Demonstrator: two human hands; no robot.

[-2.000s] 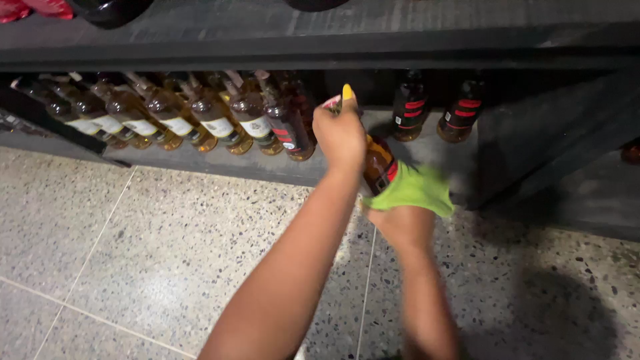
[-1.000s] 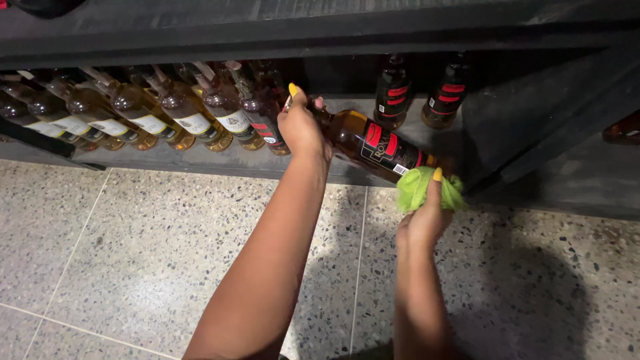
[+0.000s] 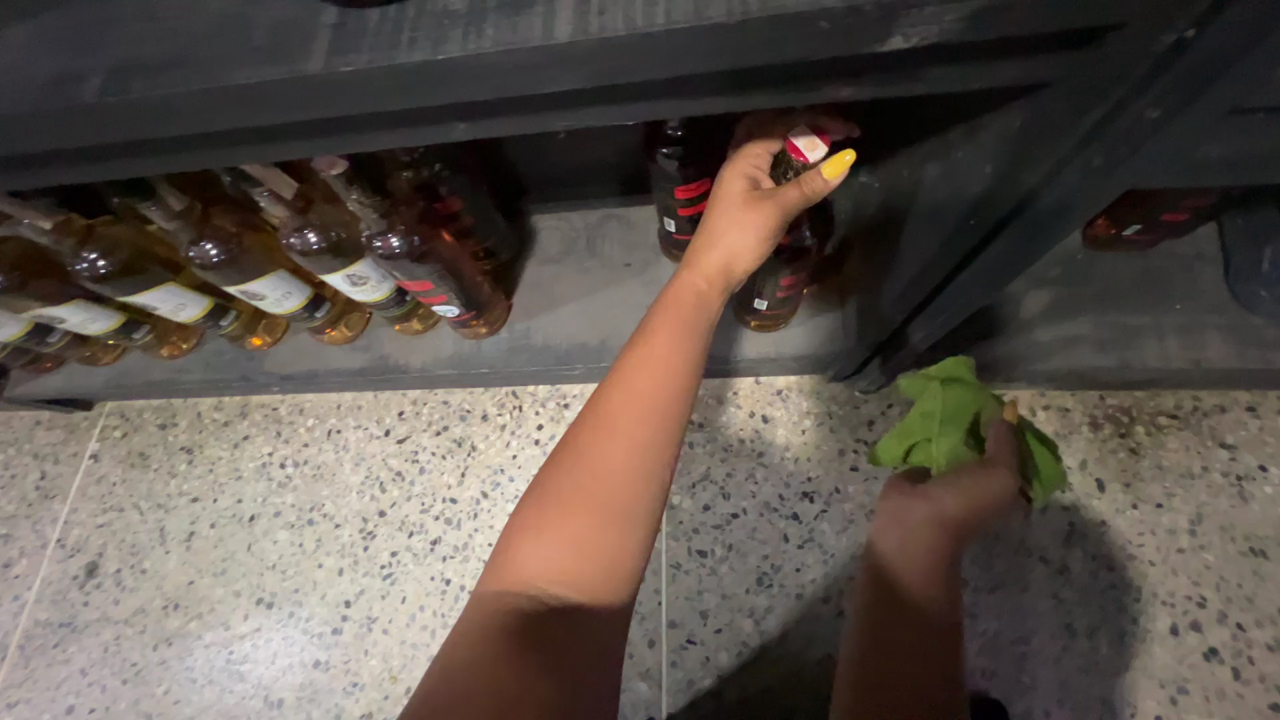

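My left hand [image 3: 755,205] grips the neck of an amber glass bottle with a red cap [image 3: 807,145], which stands upright at the right end of the low shelf. Its dark label has red marks, and my hand and wrist cover part of it. Just left of it stands a similar bottle [image 3: 682,190], partly hidden by my hand. Over the floor at the right, in front of the shelf, my right hand [image 3: 965,485] holds a crumpled green cloth [image 3: 935,420], away from the bottles.
Several amber bottles with white labels [image 3: 270,290] stand in a row at the left of the shelf, ended by a red-marked bottle [image 3: 455,280]. A dark upper board [image 3: 560,85] overhangs them. A dark upright [image 3: 960,230] parts off another bay with a bottle [image 3: 1150,218].
The bottle that was held tilted between both hands now stands on the shelf at the right, my left hand still on its neck. My right hand has moved off it with the green cloth.
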